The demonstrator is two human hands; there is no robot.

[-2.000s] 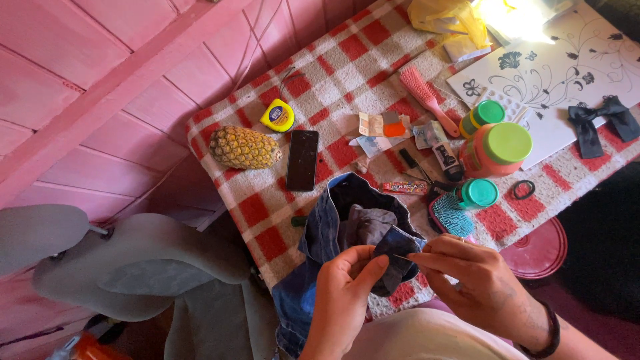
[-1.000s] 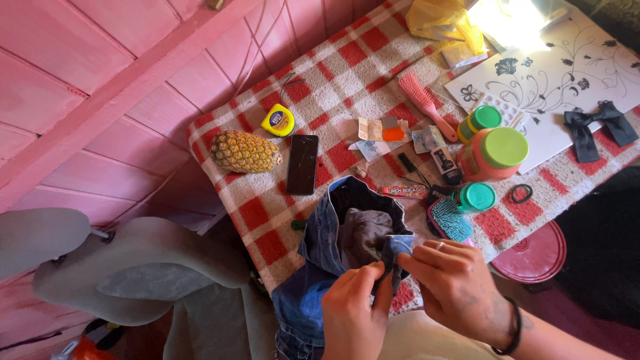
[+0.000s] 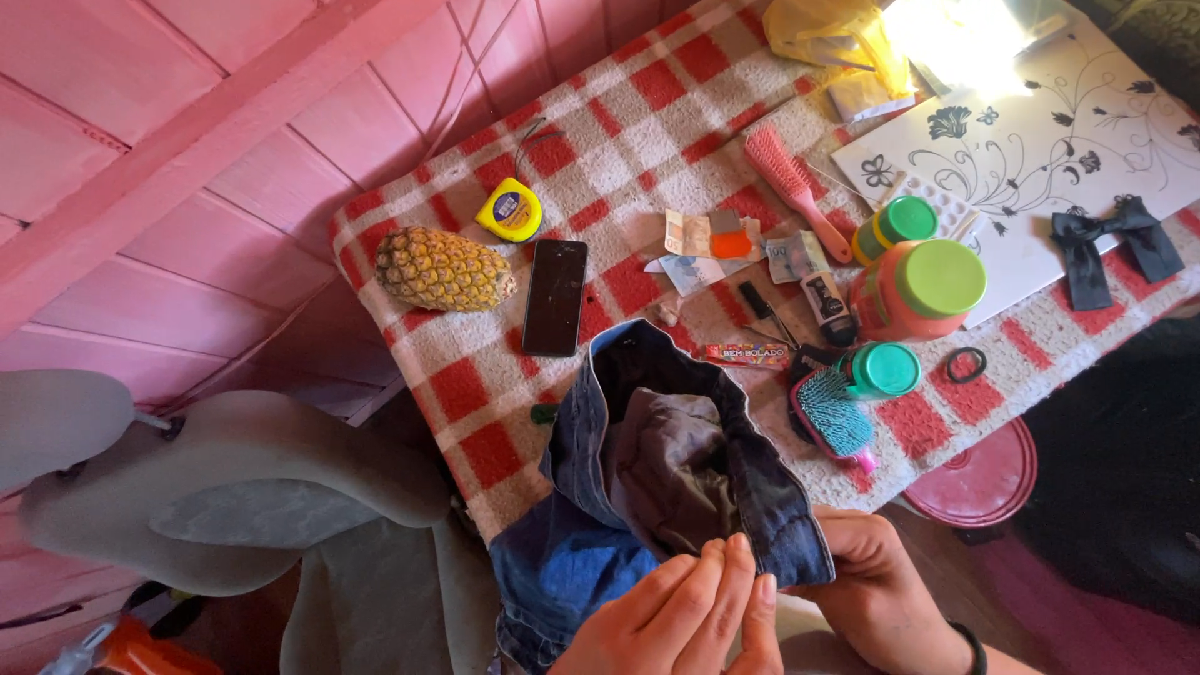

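A blue denim garment (image 3: 586,553) with a grey lining lies over the near edge of the table, its waistband opening facing up. My left hand (image 3: 680,614) has its fingertips together at the near rim of the waistband. Just right of it, my right hand (image 3: 867,581) grips the corner of the band, its fingers partly hidden behind the denim. A black band circles my right wrist. Whether a needle or thread is between my fingers cannot be seen.
On the checkered cloth (image 3: 487,459) are a pineapple (image 3: 445,269), a tape measure (image 3: 513,210), a smartphone (image 3: 555,298), banknotes (image 3: 689,234), a pink hairbrush (image 3: 797,192), lidded jars (image 3: 914,291) and a paddle brush (image 3: 832,412). A grey chair (image 3: 234,487) stands left.
My hands have moved lower along the waistband and spread apart. The garment's opening shows wider, and the right hand has gone from the top of the band to its outer side.
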